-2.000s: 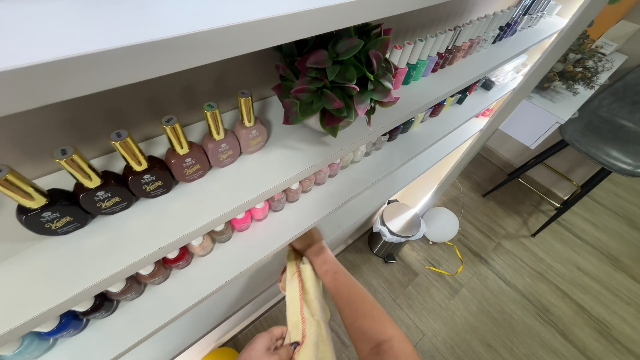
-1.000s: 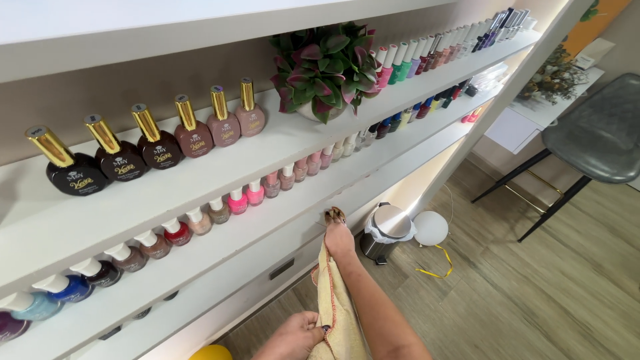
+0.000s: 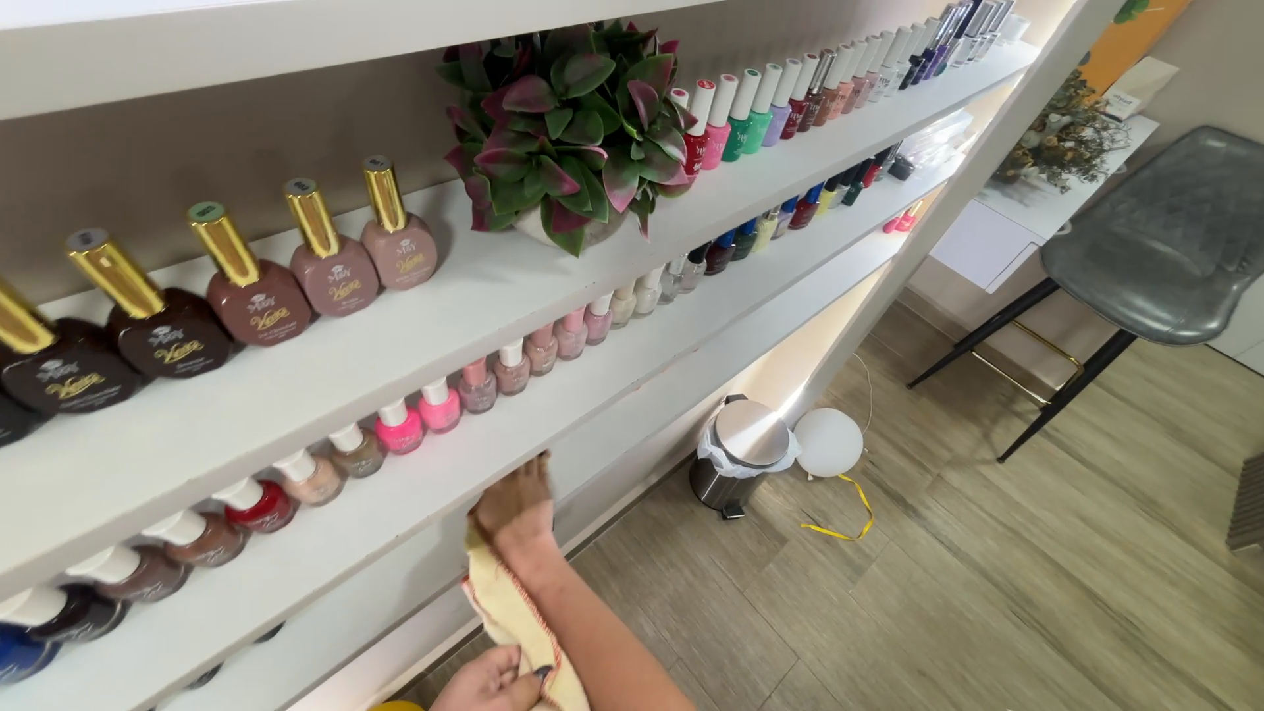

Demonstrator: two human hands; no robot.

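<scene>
My right hand [image 3: 518, 502] reaches in at the edge of a lower white shelf, with one end of a pale yellow cloth [image 3: 513, 607] with red stitched edging at its palm; its fingertips are partly hidden. Lower down, near the bottom edge of the view, my left hand [image 3: 491, 681] grips the hanging part of the same cloth. Small nail polish bottles [image 3: 399, 429] with white and pink caps line the shelf above my hands. Larger bottles with gold caps [image 3: 339, 269] stand one shelf higher, left of a potted succulent [image 3: 578, 128].
A metal pedal bin [image 3: 736, 459] with a white liner stands on the wood-look floor beside a white balloon [image 3: 829, 442] with yellow ribbon. A grey bar stool [image 3: 1155, 237] is at the right. More polish bottles [image 3: 755, 118] stand right of the plant.
My right hand has moved back toward the left along the lower shelf. The cloth has moved with it, and my left hand still holds its lower part.
</scene>
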